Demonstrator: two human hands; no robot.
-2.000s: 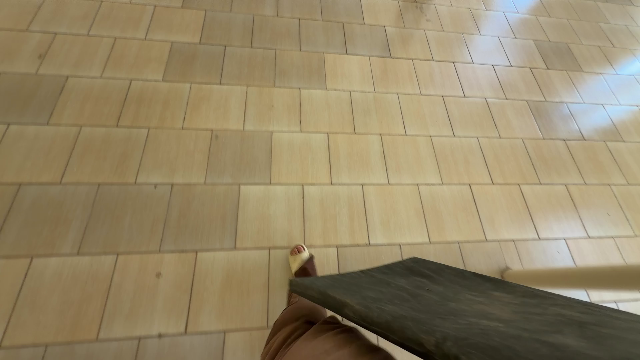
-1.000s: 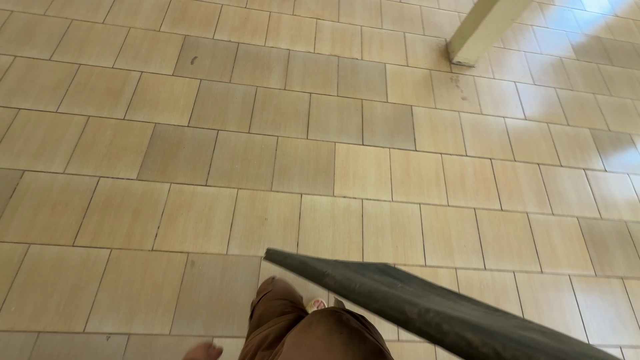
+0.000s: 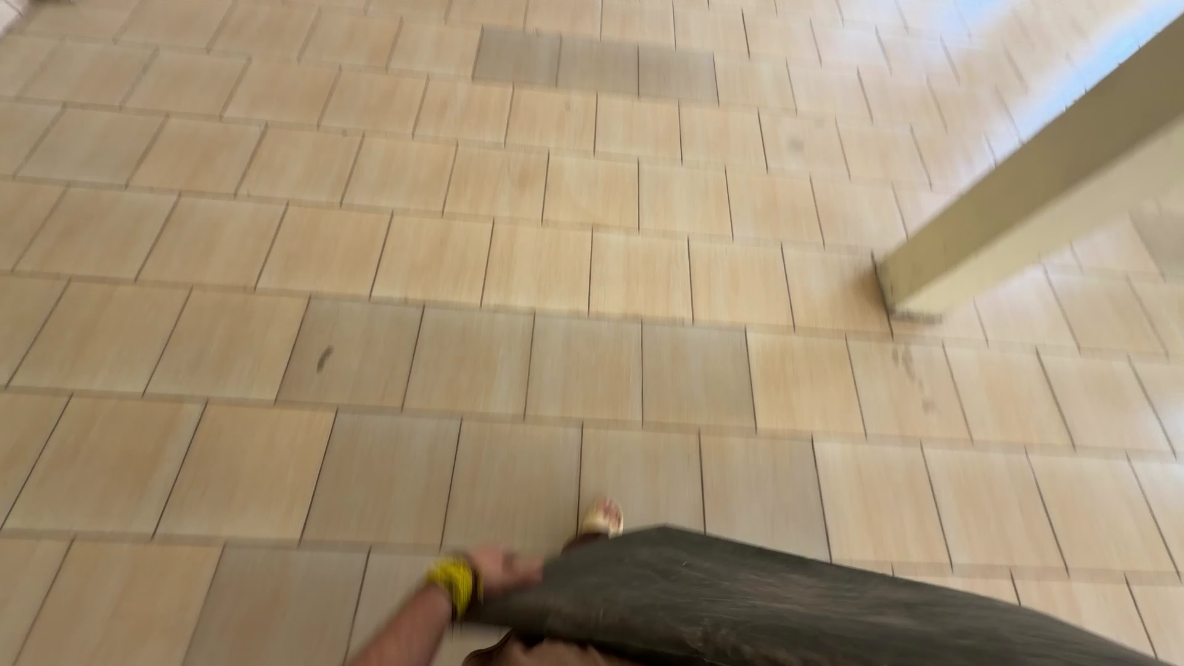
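Note:
A dark, worn flat board or panel (image 3: pixel 786 601), whose material I cannot tell for sure, spans the bottom of the head view from the centre to the right corner. My left hand (image 3: pixel 504 569), with a yellow band (image 3: pixel 451 585) at the wrist, is at the board's left end. The hand is blurred, and whether its fingers grip the board or only touch it cannot be made out. My right hand is out of sight. Beyond the board's upper edge shows my foot in a light sandal (image 3: pixel 603 516), and brown clothing (image 3: pixel 546 652) lies below the board.
Pale beige floor tiles (image 3: pixel 546 268) with some greyer ones spread ahead. A square cream post (image 3: pixel 1027 185) stands on the floor at the right, its base (image 3: pixel 911 301) scuffed. Bright reflections lie on the tiles at the upper right.
The view has moved over the floor, and the post's base now appears lower and farther right. My left hand has come up to the board's left end from the bottom edge of the view.

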